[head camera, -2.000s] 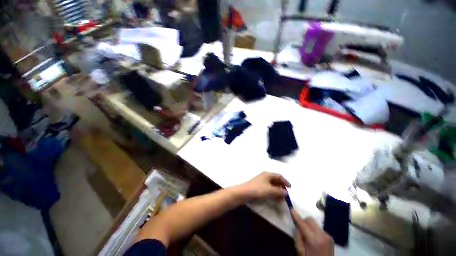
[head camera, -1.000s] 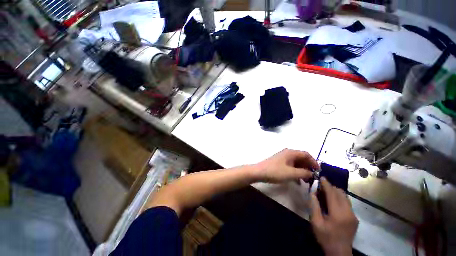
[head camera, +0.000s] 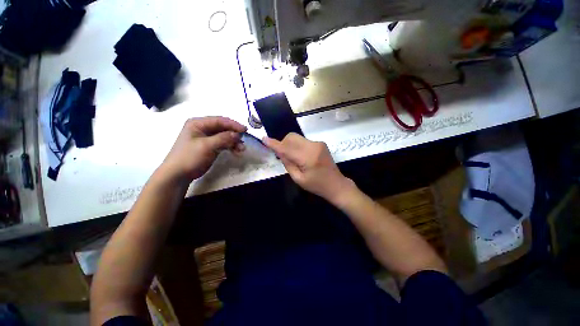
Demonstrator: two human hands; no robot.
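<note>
My left hand [head camera: 207, 146] and my right hand [head camera: 308, 162] hold a small narrow dark strip [head camera: 254, 139] between their fingertips, above the table's front edge. A single dark rectangular panel [head camera: 277, 116] lies on the table just below the presser foot and needle [head camera: 275, 65]; its lower end is hidden by my right hand. A stack of dark panels [head camera: 149, 66] lies to the left. A loose pile of narrow blue, dark and pale strips [head camera: 71, 114] lies at the far left of the table.
The sewing machine head [head camera: 346, 11] spans the top. Red-handled scissors [head camera: 410, 102] lie right of the needle. A dark bundle [head camera: 38, 24] is at the upper left. A white piece with dark bands [head camera: 497, 191] is below the table at right. A blue box [head camera: 531, 25] sits upper right.
The view has turned right and down, so the scissors and printed ruler now show. Both hands are still together on a small piece, now left of and partly over the single panel.
</note>
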